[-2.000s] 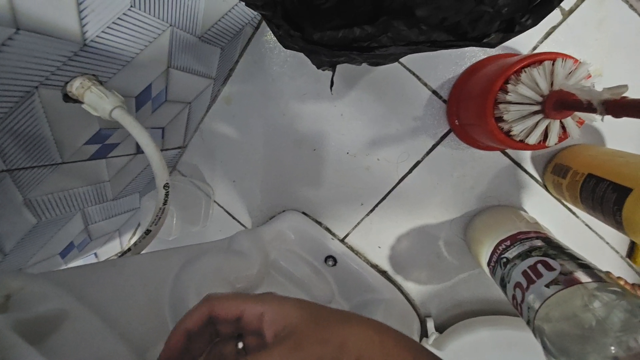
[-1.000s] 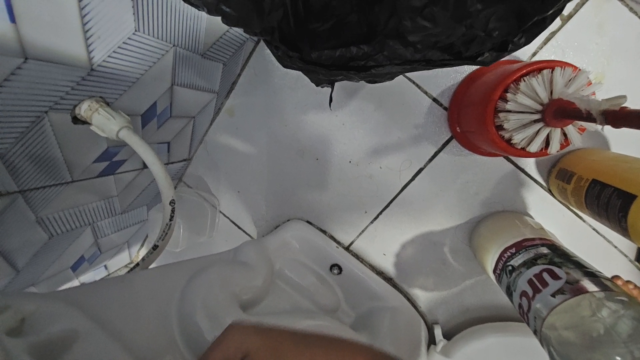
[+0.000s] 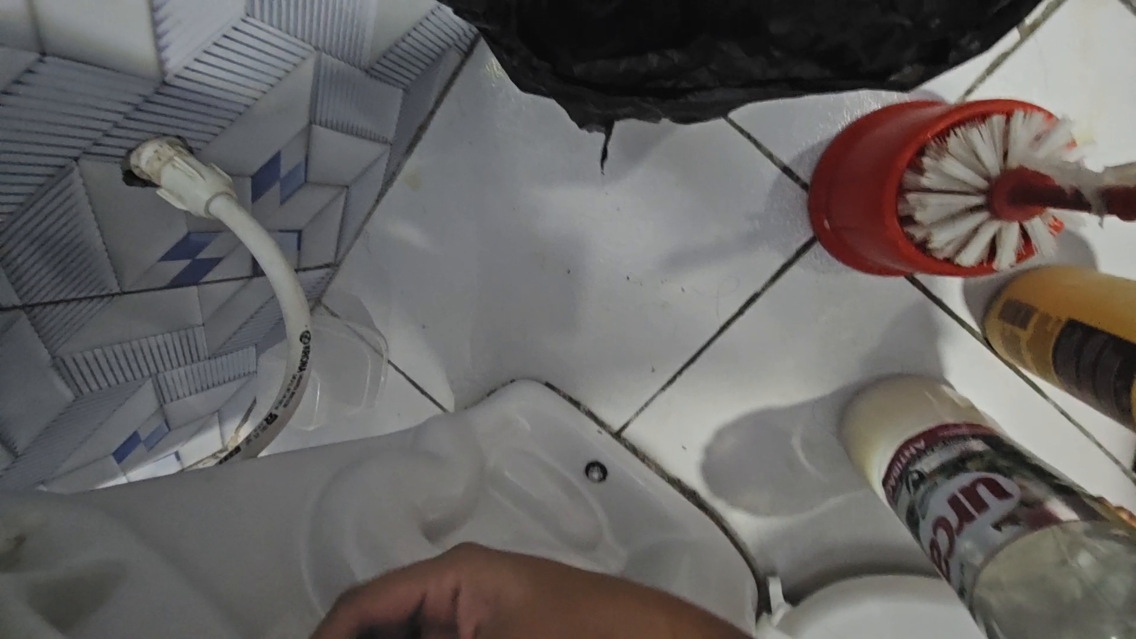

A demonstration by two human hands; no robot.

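My right hand [image 3: 524, 599] is at the bottom edge, in front of the white ceramic toilet base [image 3: 382, 479], its wrist running off to the lower right. The fingers are curled down and mostly cut off by the frame, so whether they hold or touch anything is hidden. A dark round bolt [image 3: 595, 471] sits in the foot of the base. To the left, a white flexible water hose [image 3: 275, 266] curves from a wall fitting [image 3: 177, 173] down behind the base. My left hand is not in view. A bit of skin shows beside the bottle at the right edge, too little to identify.
A red toilet brush holder [image 3: 856, 191] with a white-bristled brush [image 3: 963, 200], a yellow bottle [image 3: 1078, 328] and a labelled clear bottle [image 3: 958, 497] stand at right. A black plastic bag [image 3: 737, 53] hangs over the top of the tiled floor [image 3: 532, 266]. A white round object [image 3: 879, 608] is at the bottom right.
My right hand sank lower in the view about one second ago and shows a little more now. Its fingers were more visible two seconds ago.
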